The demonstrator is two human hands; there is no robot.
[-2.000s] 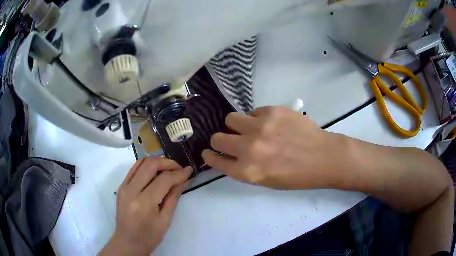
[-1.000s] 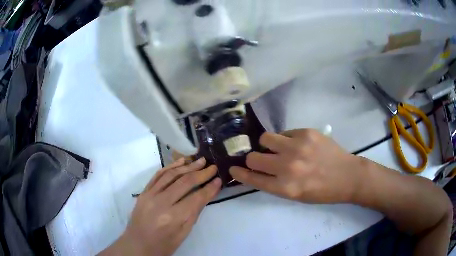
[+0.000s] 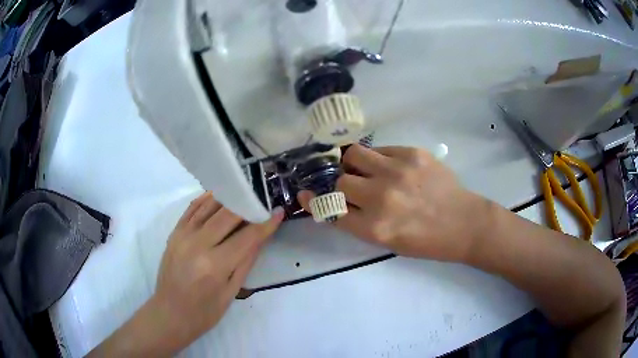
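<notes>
The dark maroon-brown cloth piece (image 3: pixel 296 208) lies on the machine bed under the head of the white sewing machine (image 3: pixel 434 63); only a small part of it shows. My left hand (image 3: pixel 210 259) lies flat left of the presser area, its fingertips at the cloth's left edge. My right hand (image 3: pixel 406 203) is right of the needle area, fingers bent down on the cloth, partly behind the lower cream tension knob (image 3: pixel 329 207). A bit of striped cloth (image 3: pixel 366 140) shows above my right fingers. The needle and most of the cloth are hidden by the head and knobs.
Scissors with orange-yellow handles (image 3: pixel 570 189) lie right of the machine, blades pointing up-left. A grey-brown garment (image 3: pixel 49 245) is heaped at the left table edge. A box of small items (image 3: pixel 626 189) stands at the far right. Cloth piles (image 3: pixel 24 91) show at the upper left.
Both hands have moved away from the table's front edge, farther under the head, and the dark cloth shows less. The camera view has also shifted. The scissors and the heaped garment lie as before.
</notes>
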